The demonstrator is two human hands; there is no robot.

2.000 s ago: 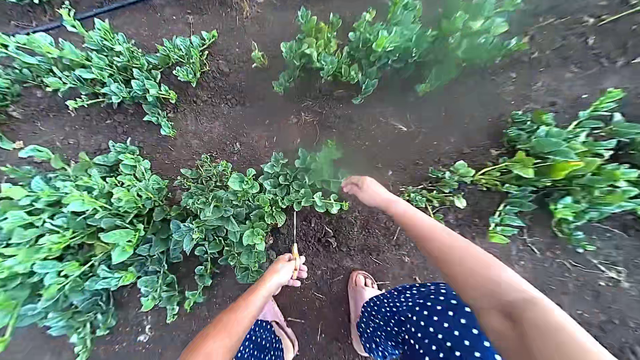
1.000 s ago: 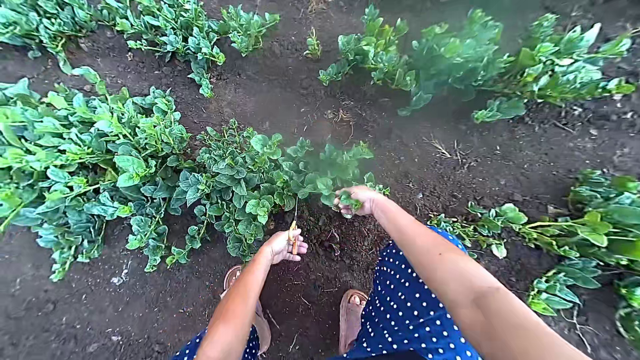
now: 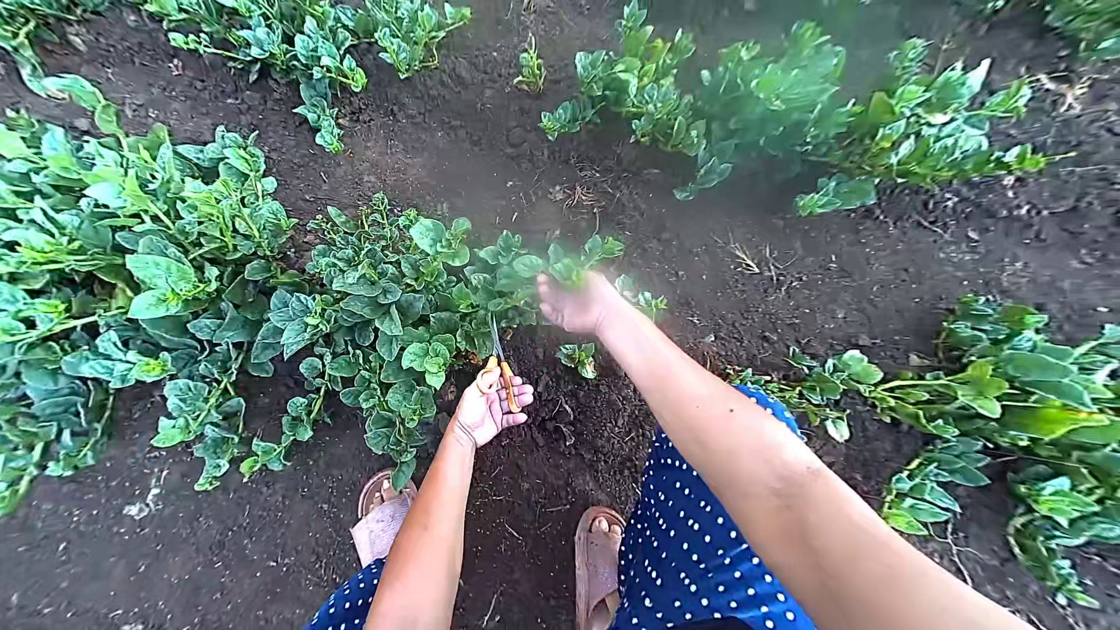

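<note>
My left hand (image 3: pixel 494 404) holds a pair of scissors (image 3: pixel 506 372) by its orange handles, with the blades pointing up into the stems of a leafy green plant (image 3: pixel 376 297). The handles look spread apart. My right hand (image 3: pixel 573 302) is at the right end of that plant, its fingers at a leafy shoot (image 3: pixel 577 262); blur hides whether they grip it. Below my right hand a small green sprig (image 3: pixel 578 359) lies on the dark soil.
Dense leafy plants (image 3: pixel 157 254) spread at the left, with more rows at the top (image 3: pixel 770 105) and right (image 3: pixel 1032 385). A tiny seedling (image 3: pixel 530 66) stands between the upper rows. My sandaled feet (image 3: pixel 599 560) are on the soil (image 3: pixel 289 542) below.
A small sprig now shows on the soil below my right hand. One second ago that hand held greenery lower down; it has moved up against the plant. The scissors remain in my left hand.
</note>
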